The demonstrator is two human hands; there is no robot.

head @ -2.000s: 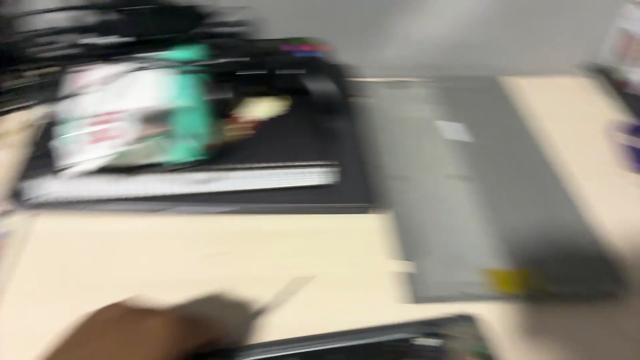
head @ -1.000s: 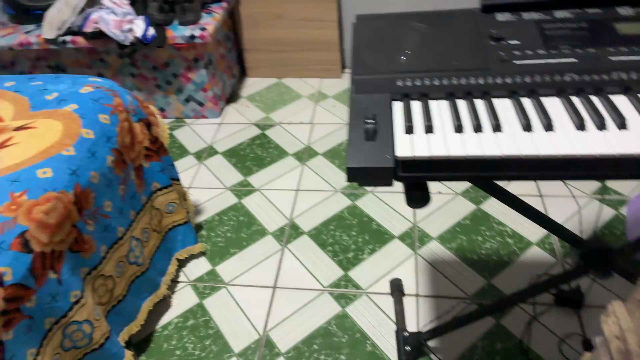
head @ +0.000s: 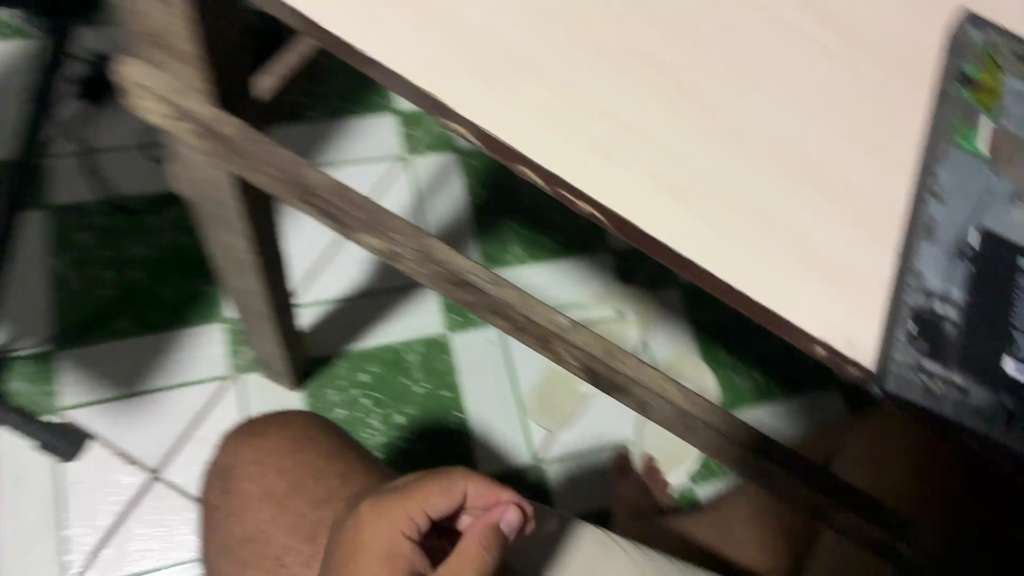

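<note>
My left hand (head: pixel 432 524) is low in the view, beside my bare knee (head: pixel 280 480). Its fingers are curled and the thumb tip meets the index finger; no object can be made out between them. Over at the right edge, an opened flat electronic device (head: pixel 952 232), grey and black with green circuit parts, lies on the pale tabletop (head: pixel 680 136). The hand is well apart from it. My right hand is out of view.
A rough wooden crossbar (head: pixel 448 272) runs diagonally below the table's chipped brown edge (head: pixel 552 188), joining a wooden leg (head: pixel 240 264). Underneath are green and white floor tiles (head: pixel 384 392) and a bare foot (head: pixel 640 480). A black stand foot (head: pixel 56 436) is at the left.
The view has swung widely, from the desk to a keyboard on a stand and now to the table's edge and floor. A hand shows again; none was plain one second ago.
</note>
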